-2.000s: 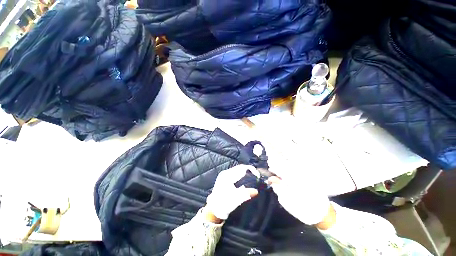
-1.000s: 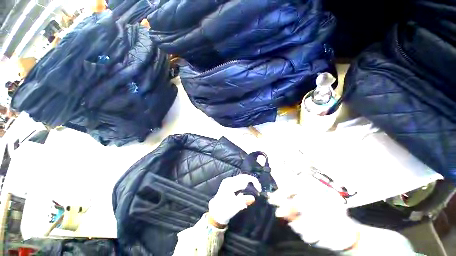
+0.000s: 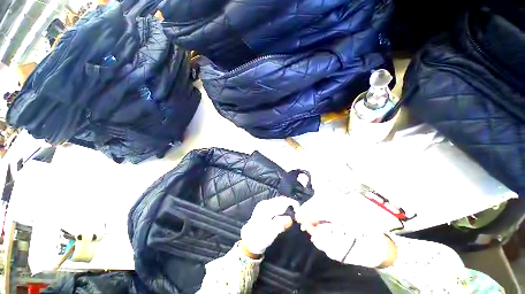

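A navy quilted backpack (image 3: 230, 181) lies in front of me at the table edge, its padded shoulder straps (image 3: 193, 229) facing up and its carry handle loop (image 3: 302, 179) pointing up and right. My gloved left hand (image 3: 267, 227) pinches a small dark piece of the backpack near its top. My gloved right hand (image 3: 339, 232) is beside it, fingertips close together at the same spot; what they hold is hidden. Red-handled thread snips (image 3: 388, 208) lie on the table to the right of my right hand.
Stacked quilted backpacks stand at the back left (image 3: 109, 92), back middle (image 3: 288, 74) and right (image 3: 466, 103). A white tub (image 3: 373, 123) with a clear-topped bottle (image 3: 379, 92) stands at the back right. A tan holder (image 3: 85, 248) with tools is at the lower left.
The red-handled snips now lie on the table; two seconds ago they did not show there. My right hand moved away to the right, then came back beside my left. The camera view shifted slightly.
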